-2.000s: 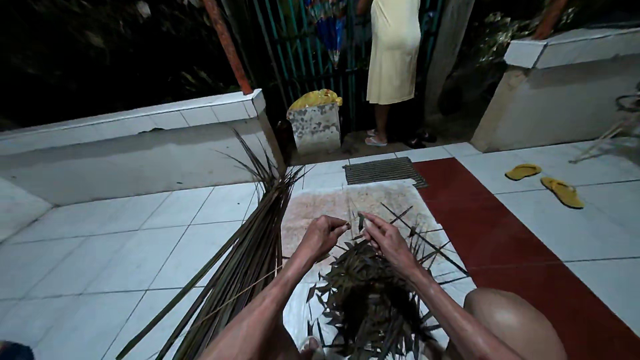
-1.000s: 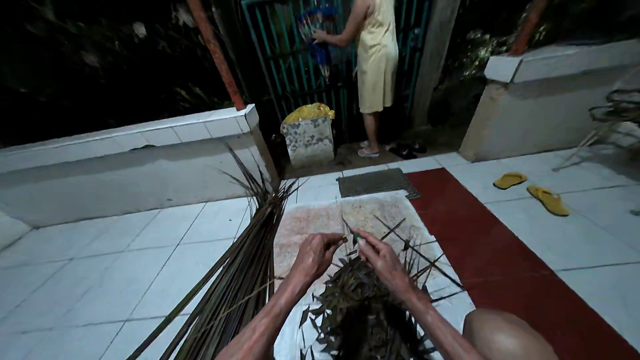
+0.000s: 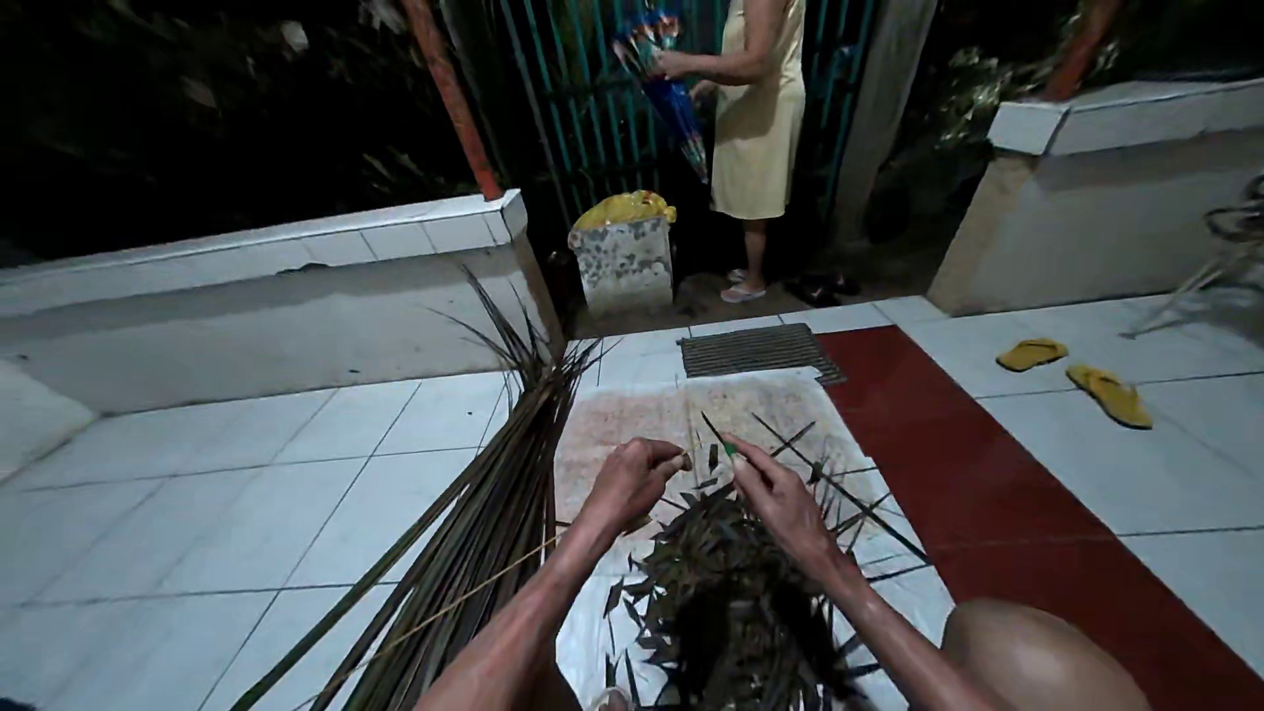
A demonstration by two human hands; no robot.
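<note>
My left hand (image 3: 635, 481) pinches a thin yellowish stalk (image 3: 474, 590), which trails back past the wrist over a bundle of long palm fronds (image 3: 494, 494) on the left. A knife with a green handle (image 3: 729, 447) is in my right hand (image 3: 780, 494), its narrow dark blade pointing up and to the left. The two hands are close together but apart. Below them lies a heap of short, dark cut leaf pieces (image 3: 716, 563) on a pale, stained sheet (image 3: 622, 415). Several longer dark strips (image 3: 854, 499) lie to the right of the heap.
A striped doormat (image 3: 755, 353) lies beyond the sheet, and yellow flip-flops (image 3: 1111, 395) lie on the right floor tiles. A person (image 3: 755, 128) stands by the green gate with a blue umbrella (image 3: 674, 109). Low walls (image 3: 296, 336) flank the gateway; a yellow-topped block (image 3: 625, 262) stands there.
The person at the gate has come to face left with a hand on the blue umbrella. My hands have moved slightly apart since a second ago.
</note>
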